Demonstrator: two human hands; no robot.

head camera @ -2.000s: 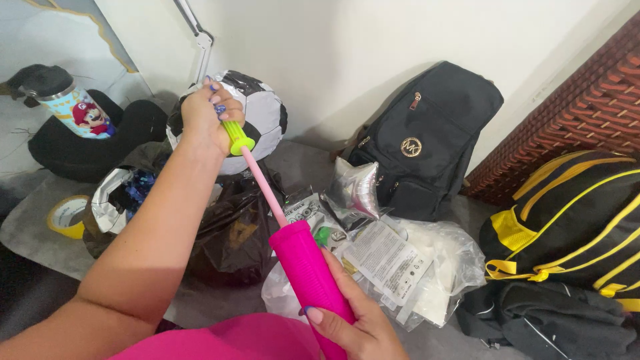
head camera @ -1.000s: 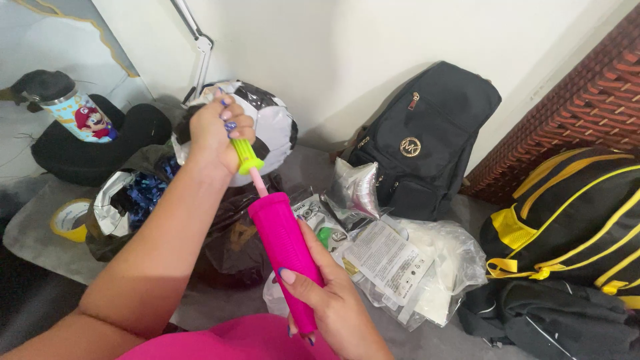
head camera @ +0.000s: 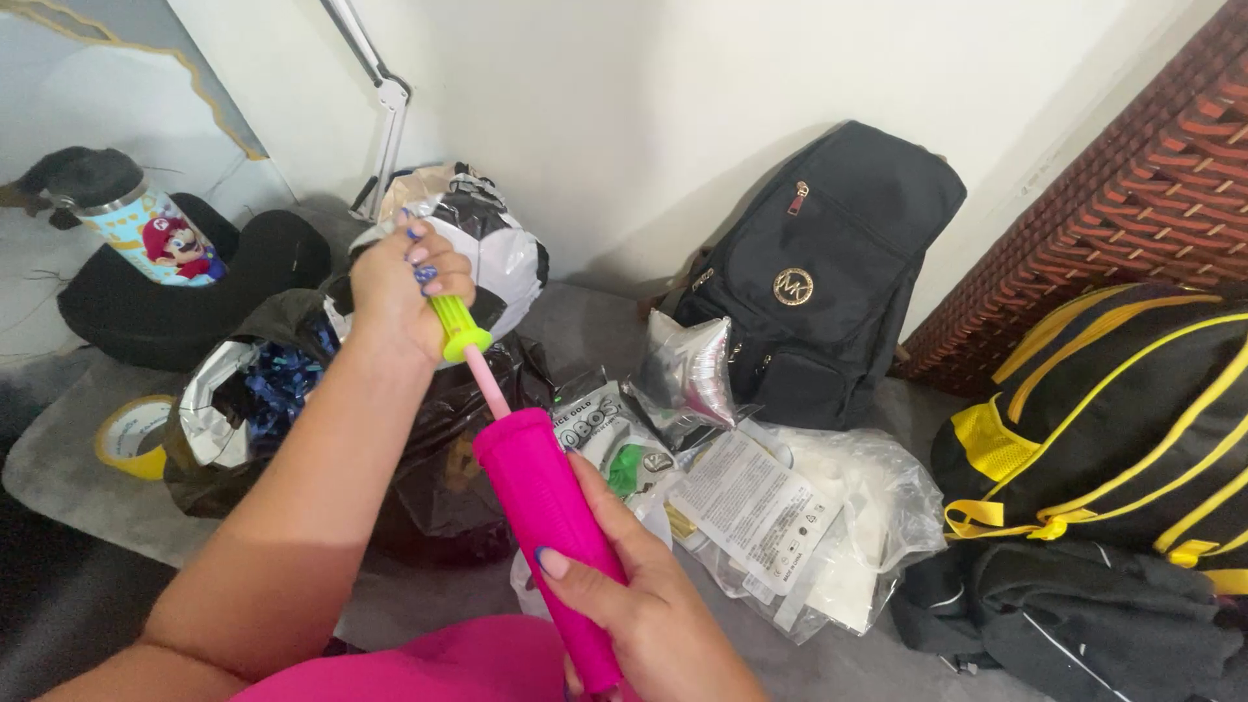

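Note:
A hand-held balloon pump with a pink barrel slants across the middle of the head view. My left hand is closed around its yellow-green handle at the upper end, and a length of pale pink rod shows between handle and barrel. My right hand grips the lower part of the barrel, thumb across its front. Behind my left hand is a foil balloon with a black-and-white soccer ball pattern. The pump's lower tip is mostly hidden by my right hand and the frame edge.
Clear plastic packages and a small silver foil balloon lie right of the pump. Beyond stands a black backpack; a black-and-yellow bag is at right. Left are yellow tape, a black plastic bag, a neck pillow and a tumbler.
The exposed rod was long two seconds ago, shorter one second ago, and is somewhat longer again now. Both hands have kept their hold on the pump.

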